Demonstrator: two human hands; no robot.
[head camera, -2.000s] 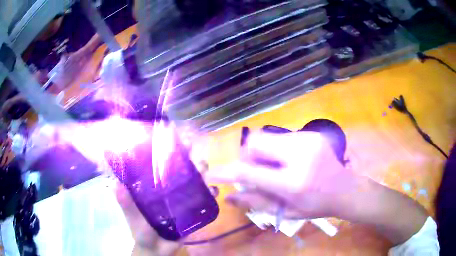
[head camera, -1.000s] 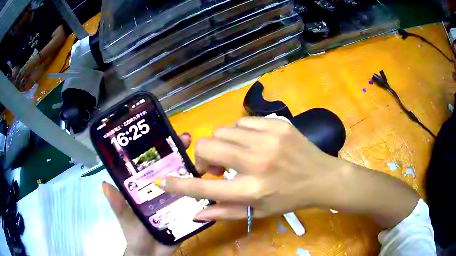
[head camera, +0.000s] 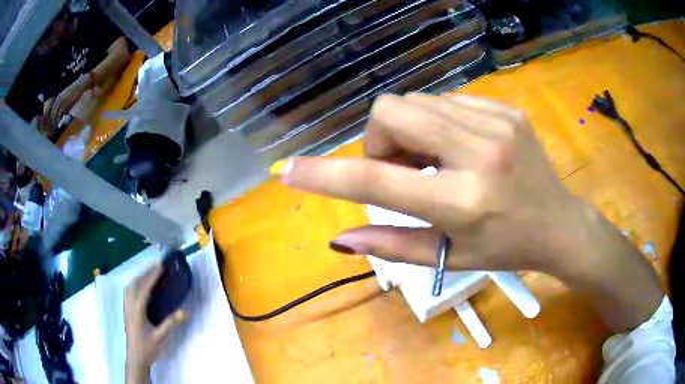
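Observation:
My left hand (head camera: 146, 322) is at the lower left, holding the dark smartphone (head camera: 170, 286) over the white sheet (head camera: 214, 330). The phone is tilted away and its screen does not show. My right hand (head camera: 481, 187) is raised at the centre, index finger pointing left and thumb apart from it. A thin metallic tool (head camera: 441, 266) sticks out below its curled fingers; its grip is hidden. Under my right hand, a white body (head camera: 432, 292) lies on the orange bench (head camera: 323, 330) with two white antennas (head camera: 473, 324) pointing down-right. My hand hides its upper part.
Stacked clear blister trays (head camera: 338, 67) stand behind the work. A black pigtail cable (head camera: 635, 139) lies at right. Another black cable (head camera: 293, 304) curves left from the white body. A white-and-black unit (head camera: 154, 142) stands beyond the grey frame (head camera: 82, 180). A person's arm shows at upper left.
My left hand has carried the phone left and down, away from my right hand, over the white sheet. My right hand has left the screen and moved slightly up and right.

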